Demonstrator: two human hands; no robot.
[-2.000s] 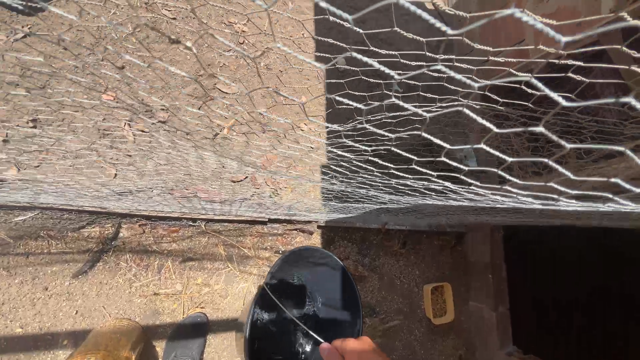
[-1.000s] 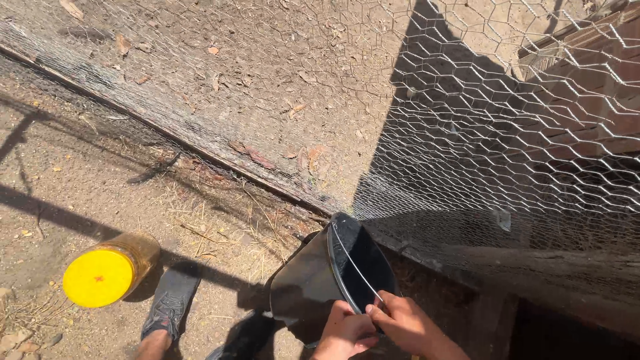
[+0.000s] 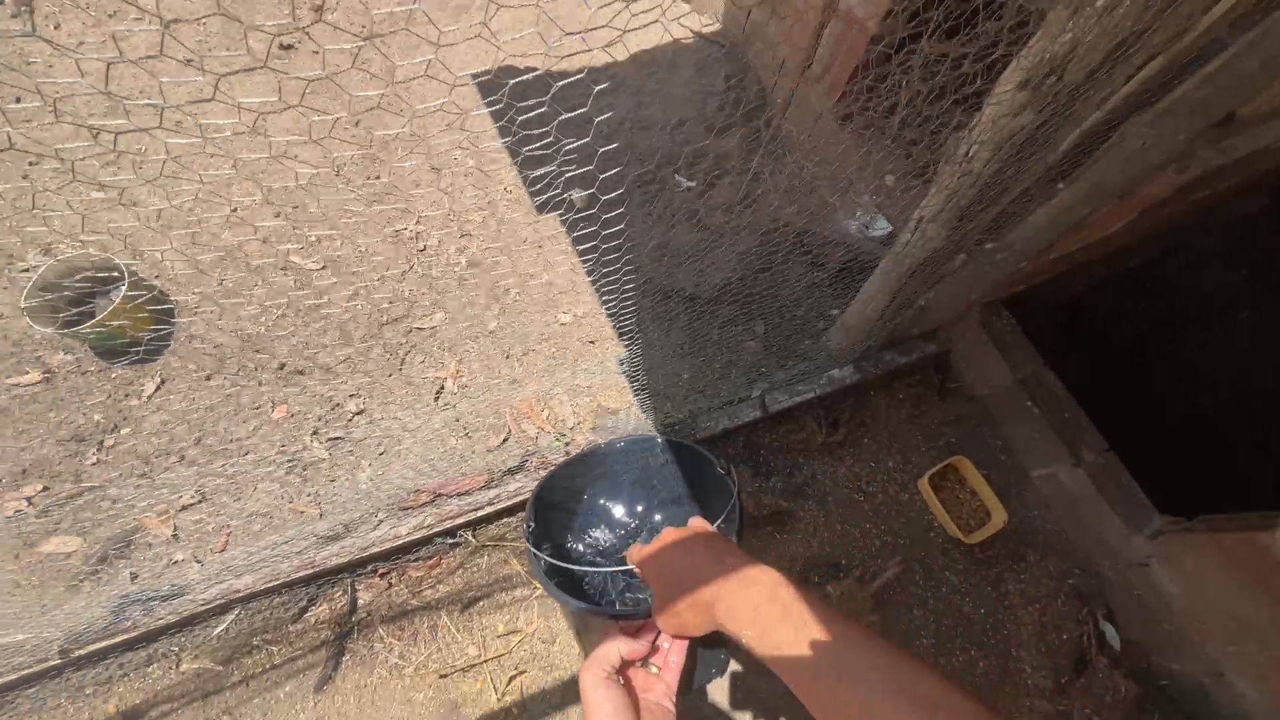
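A black bucket [image 3: 600, 500] holding water that glints in the sun stands below the middle of the view, near the foot of a wire-mesh fence [image 3: 560, 150]. My right hand [image 3: 685, 575] reaches over its near right rim, its fingers closed around the thin wire handle [image 3: 580, 566]. Under the same part of the rim is my left hand [image 3: 640, 675], palm up with fingers partly curled. A small shiny spot shows at its fingers; whether it holds anything or touches the bucket is unclear.
A yellow tub [image 3: 962, 500] with brown bits inside sits on the shaded ground at right, near a dark opening with a raised edge [image 3: 1070, 430]. Beyond the mesh, a round container [image 3: 130, 320] stands at far left. A wooden post [image 3: 930, 220] leans at upper right.
My left hand has moved from beside my right hand at the handle to below the rim. The bucket's inside now shows more fully. The view has swung strongly.
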